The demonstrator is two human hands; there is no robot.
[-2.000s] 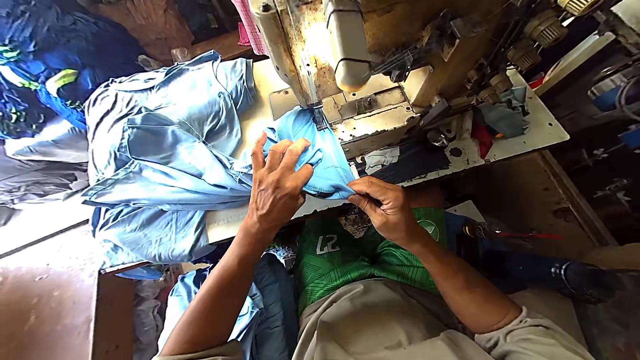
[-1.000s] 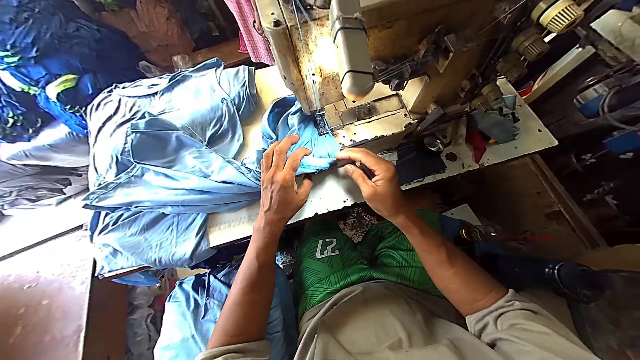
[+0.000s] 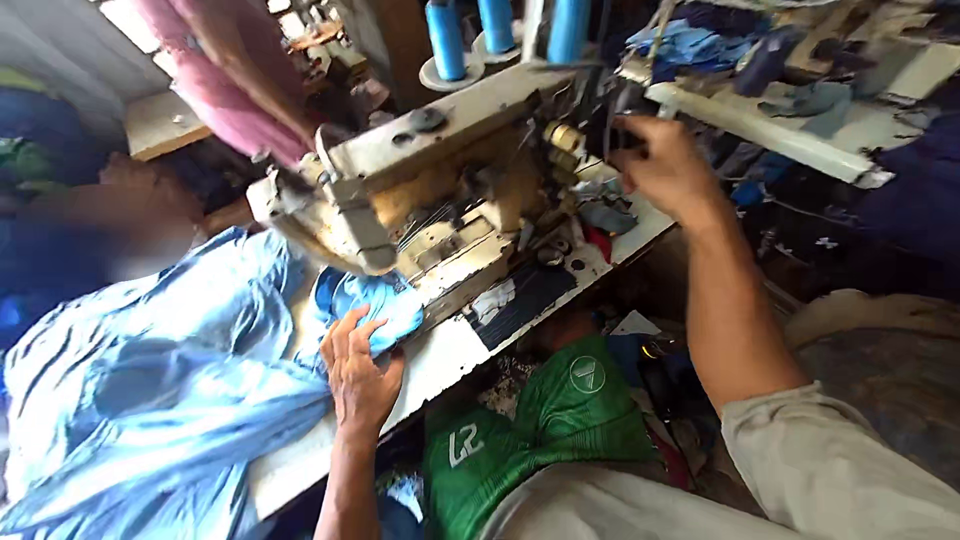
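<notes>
An industrial sewing machine (image 3: 450,150) stands on a white table. Light blue fabric (image 3: 386,300) lies bunched under its needle end, and my left hand (image 3: 361,367) rests on the near edge of it, fingers spread. More light blue cloth (image 3: 187,375) spreads over the table to the left. My right hand (image 3: 660,165) is raised by the machine's right end, beside the handwheel side, with its fingers bent; blur hides whether it touches anything there.
Blue thread cones (image 3: 448,45) stand behind the machine. Scissors-like metal parts and scraps (image 3: 607,217) lie at the table's right end. Another person in pink (image 3: 225,82) is at the back left. A second white table (image 3: 772,127) stands at the right.
My right hand has left the light blue fabric and moved up and right to the machine's far end. My left hand stays at the fabric. The view has swung toward the right and up.
</notes>
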